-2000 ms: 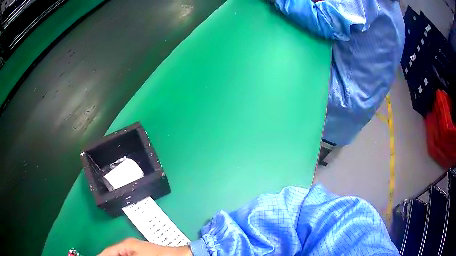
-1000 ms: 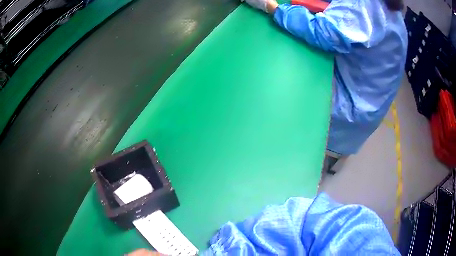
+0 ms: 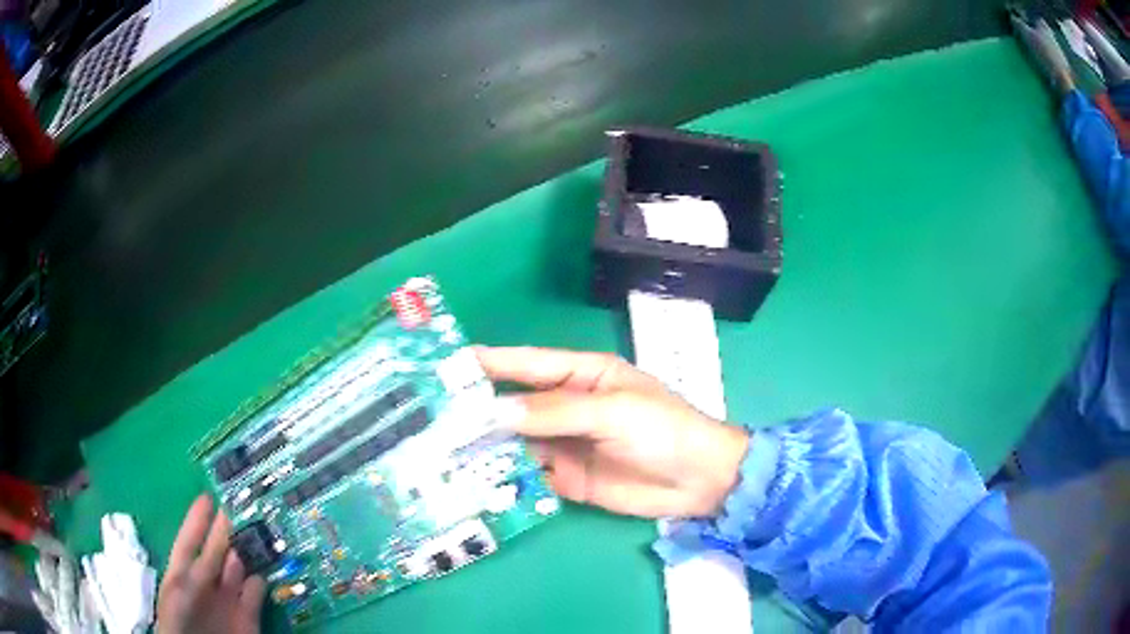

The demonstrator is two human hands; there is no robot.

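Note:
A green circuit board is held tilted above the mat, component side up, with the red DIP switch at its top corner. My left hand holds its lower left end, cut off by the bottom edge. My right hand grips the right end between thumb and fingers; its fingertips are blurred by glare. The black label holder box stands on the mat with a white roll inside. The white label strip runs from it toward me, passing under my right wrist.
The green mat borders a dark conveyor belt. White gloves lie bundled at lower left. A red post stands at upper left. Another person's blue sleeve is at the right edge. Another board shows at the left edge.
The view has swung left, so the box appears farther right. The circuit board and my left hand have come into view, and my right hand is now on the board.

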